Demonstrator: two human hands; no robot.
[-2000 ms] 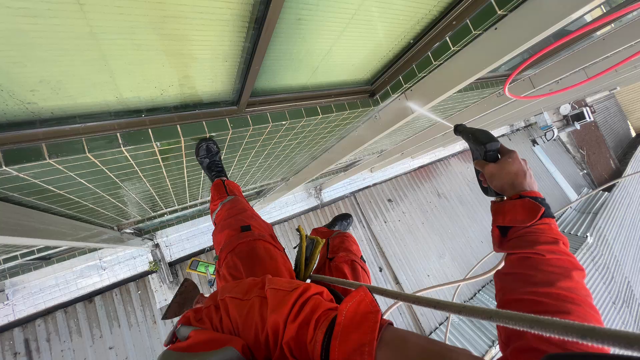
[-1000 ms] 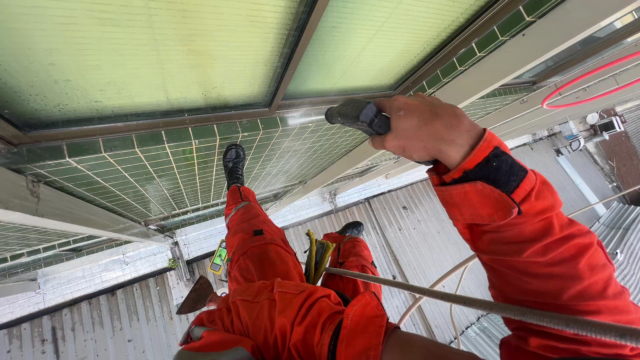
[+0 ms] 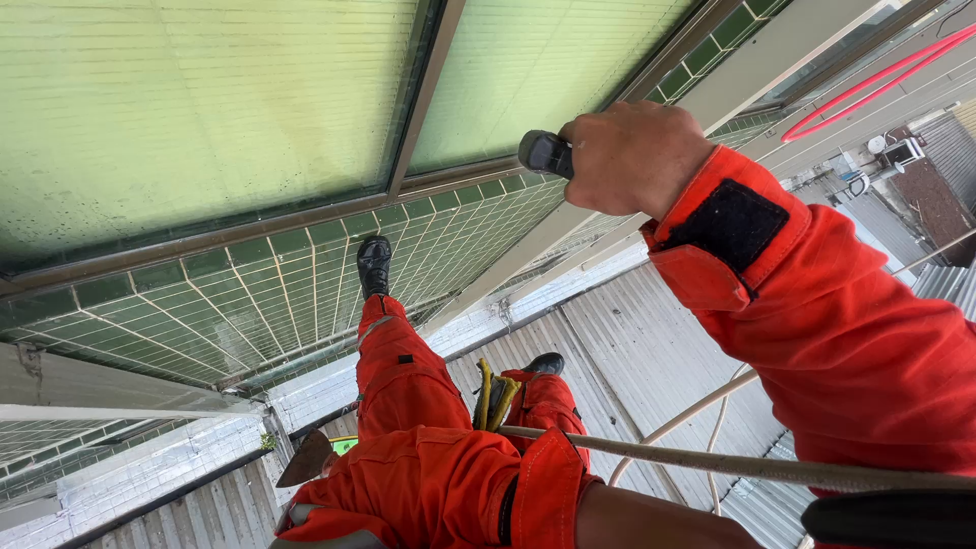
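Note:
My right hand [image 3: 640, 160] is closed around a dark spray gun [image 3: 545, 155], in front of the lower frame of a green-tinted window [image 3: 191, 107]. Its far end points left; part of the gun is hidden by my fingers. Low in the view, the back of my left wrist and hand [image 3: 656, 522] comes out of a red cuff; its fingers are out of view, so what it holds cannot be told. A thick pale rope [image 3: 686, 459] runs from yellow webbing [image 3: 496, 396] between my thighs to the right edge, passing just above my left wrist.
One black boot [image 3: 374, 265] is against the green tiled wall [image 3: 305, 282]; the other [image 3: 545, 364] shows over a corrugated metal roof [image 3: 625, 358] far below. A red hose [image 3: 862, 95] loops at upper right. A brown flat piece [image 3: 305, 459] hangs at my left side.
My right hand has moved left with the spray gun, from over the roofs at right to before the window. White spray left its nozzle two seconds ago; none shows now.

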